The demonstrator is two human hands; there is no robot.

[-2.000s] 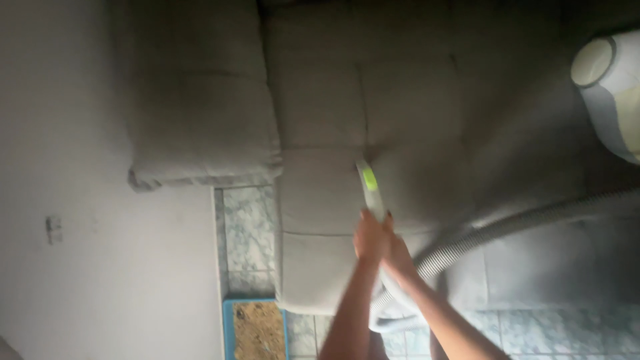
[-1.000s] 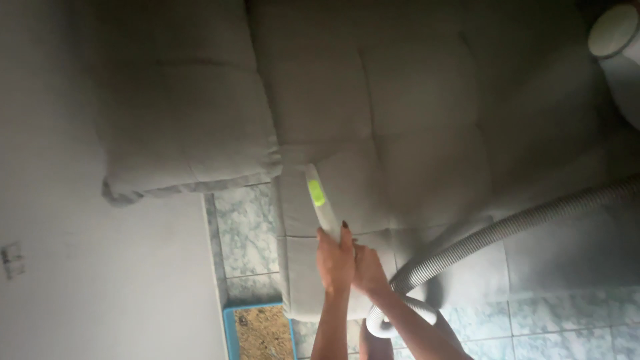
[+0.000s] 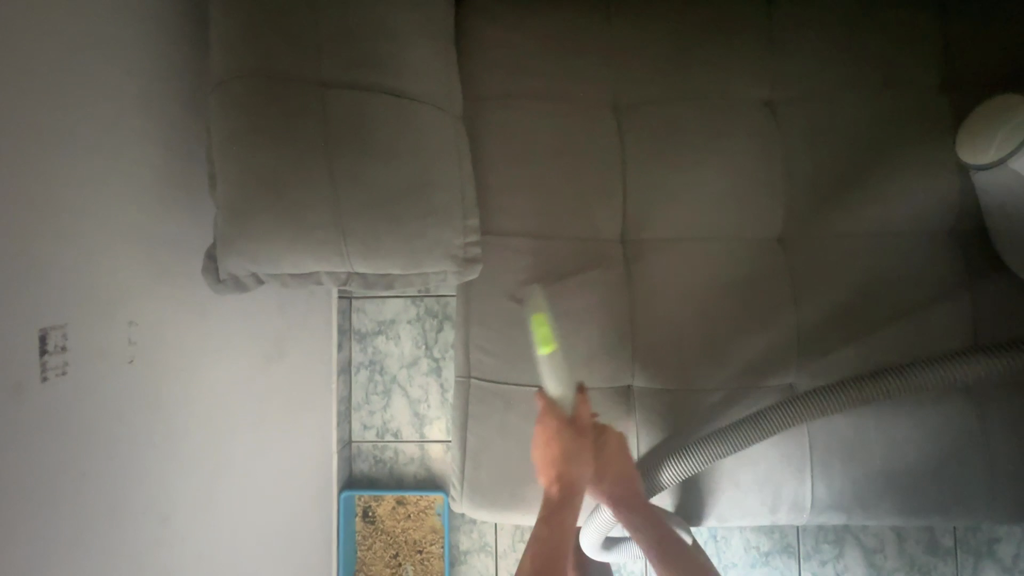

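Note:
Both hands grip a pale vacuum cleaner nozzle (image 3: 552,360) with a bright green patch, its tip on the grey tufted sofa seat (image 3: 704,312) near the seat's left edge. My left hand (image 3: 562,448) is nearer the nozzle's tip; my right hand (image 3: 614,468) is close beside it, lower and to the right. A grey corrugated hose (image 3: 800,412) runs from the right across the seat and bends in a pale loop under my forearms. Motion blurs the hands and nozzle.
A grey cushion (image 3: 344,184) lies at the upper left, by the pale wall (image 3: 160,448). A blue tray (image 3: 346,528) of brown granules stands on marbled floor tiles (image 3: 404,368). A white rounded appliance (image 3: 992,136), partly cut off, is at the right edge.
Since two seconds ago the nozzle and both hands have moved left over the seat, toward its left edge. Both hands stay on the nozzle.

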